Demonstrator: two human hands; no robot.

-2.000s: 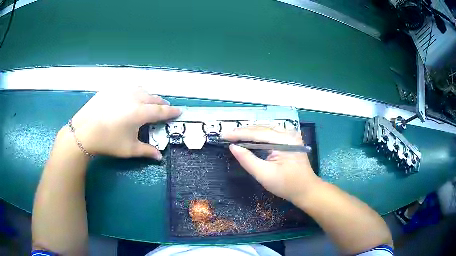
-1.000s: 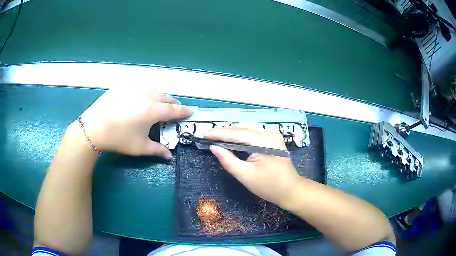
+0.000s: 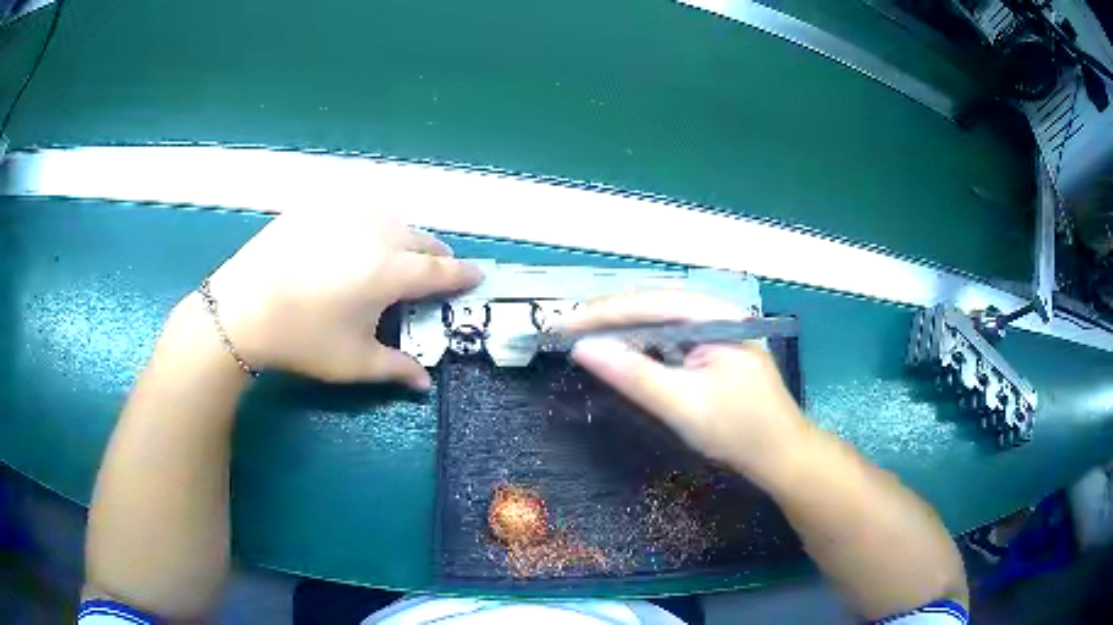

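Observation:
The long grey multi-bay part [image 3: 610,283] lies across the far edge of the black parts tray [image 3: 586,427]. My left hand [image 3: 336,299] grips its left end, fingers on top and thumb below. My right hand [image 3: 684,379] holds the grey tweezers [image 3: 720,330], their tip by a round opening left of the part's middle; the hand hides the openings to the right and the tip is blurred. A copper-coloured ball [image 3: 518,516] lies in the tray, with loose copper-coloured pieces [image 3: 677,519] scattered around it.
A standing multi-bay unit [image 3: 973,372] is on the green bench at right, beside a metal arm with a knob [image 3: 991,322]. A pale rail [image 3: 549,214] runs beyond the part, then the green conveyor belt [image 3: 513,98]. Machinery stands at the upper right.
The part, tray and left hand appear slightly farther right in the picture. My right hand and tweezers moved left along the part, then back right to another opening.

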